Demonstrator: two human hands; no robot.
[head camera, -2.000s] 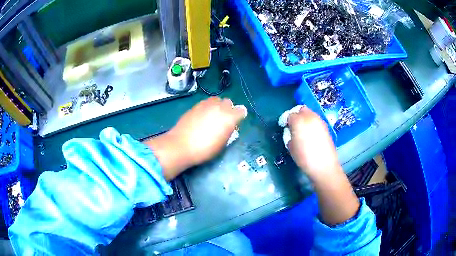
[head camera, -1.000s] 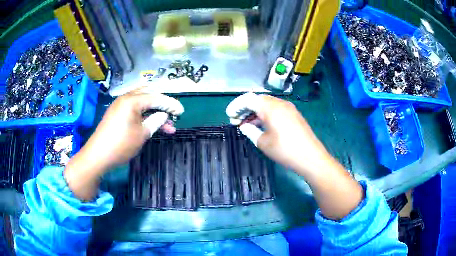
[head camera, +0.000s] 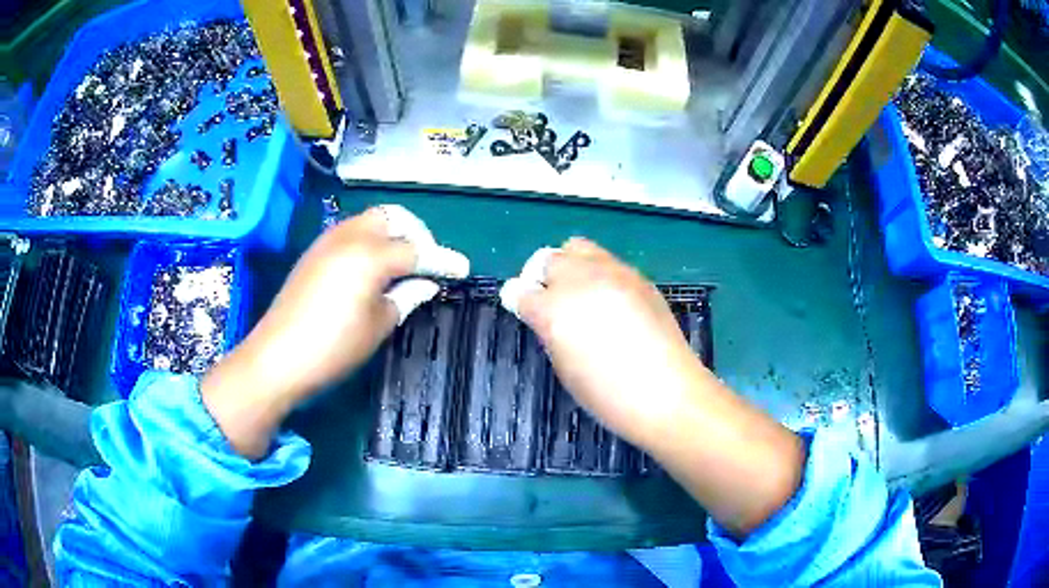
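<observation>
Several black plastic housings (head camera: 497, 391) lie side by side on the green bench in front of me, long slots facing up. My left hand (head camera: 366, 281), with white finger coverings, is at the top end of the left housings, thumb and finger close together. My right hand (head camera: 598, 327), also with white finger coverings, is over the top of the middle housings and its forearm covers part of the right ones. The fingertips are near the housings' top edge. Whether either hand holds a small part cannot be seen.
A press base (head camera: 403, 164) with a cream fixture (head camera: 503, 75) and loose dark metal pieces (head camera: 538, 140) stands ahead. A green button (head camera: 760, 169) is at its right. Large blue bins (head camera: 267, 190) and small blue bins (head camera: 129, 345) flank the bench. Yellow bars (head camera: 857, 98) rise beside the press.
The view has swung left since two seconds ago, and the housings show more fully than then. Both hands have come from the right side of the bench to the housings' top ends, closer together.
</observation>
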